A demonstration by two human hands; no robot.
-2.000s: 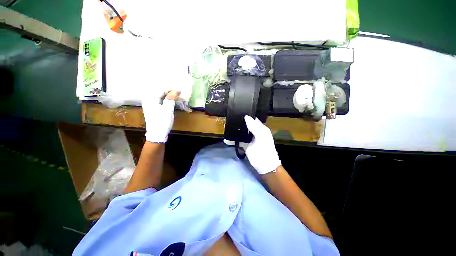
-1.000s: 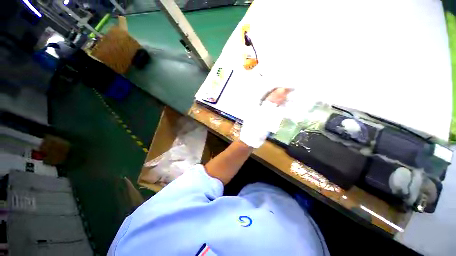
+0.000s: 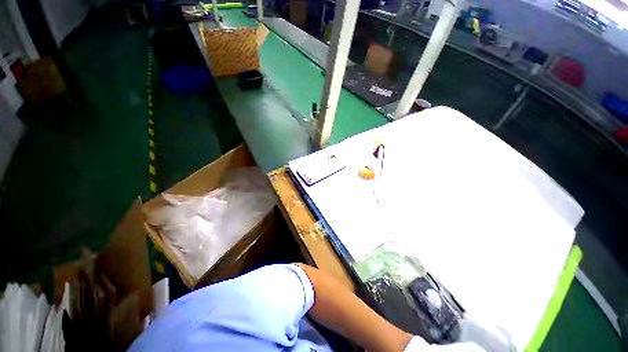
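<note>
My left hand [image 3: 441,346], in a white glove, is at the bottom edge, mostly cut off, so its fingers and anything in it are hidden. The left forearm reaches right along the bench front. Just above the hand, a dark block with a white-grey wad [image 3: 434,301] lies at the bench edge. A crinkled clear bag [image 3: 387,267] with a green tint lies beside it, over another dark block. My right hand is out of the picture.
White sheets [image 3: 468,185] cover the bench, with an orange-capped item [image 3: 366,172] and a phone-like item [image 3: 322,169] on them. An open carton of clear bags [image 3: 206,223] stands left. Posts [image 3: 337,75] and a green conveyor [image 3: 292,75] are beyond.
The view has swung left, bringing the conveyor and floor into view. My left hand has gone from over the bench to the bottom edge. My right hand, seen 2 seconds ago, is out of view.
</note>
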